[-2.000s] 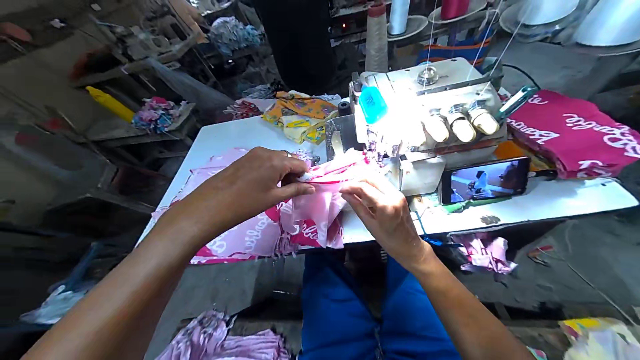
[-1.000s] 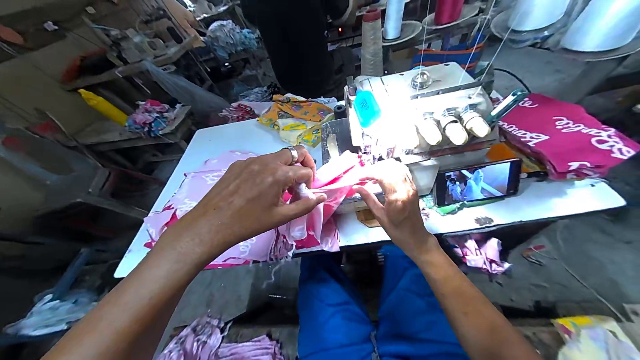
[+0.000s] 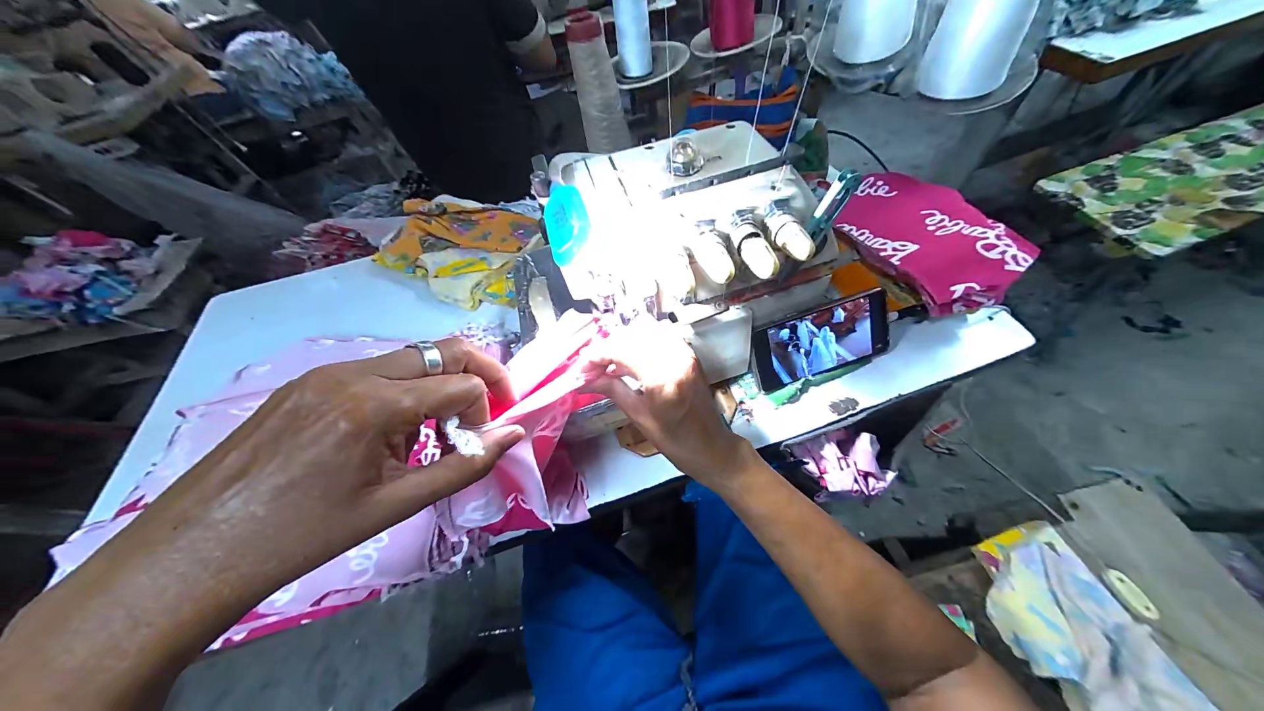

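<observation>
My left hand (image 3: 365,425), with a ring on one finger, pinches the edge of a pink printed fabric piece (image 3: 538,410) between thumb and fingers. Close to the needle area of a white overlock sewing machine (image 3: 711,207), my right hand (image 3: 662,385) grips the same fabric by its far end. Glare from the machine's lamp hides the needle and presser foot. The cloth is stretched between both hands. More pink printed fabric (image 3: 375,553) lies under and beside my left hand, hanging over the table's front edge.
A phone (image 3: 820,341) with a lit screen leans right of the machine. Dark pink folded fabric (image 3: 938,242) lies behind it. Orange and yellow cloth (image 3: 464,242) rests at the table's back left. Thread cones (image 3: 592,84) stand behind the machine. A person in dark clothes (image 3: 425,89) is beyond the table.
My left hand has shifted away from the machine, and the gap between my hands is wider. Both hands keep hold of the pink fabric.
</observation>
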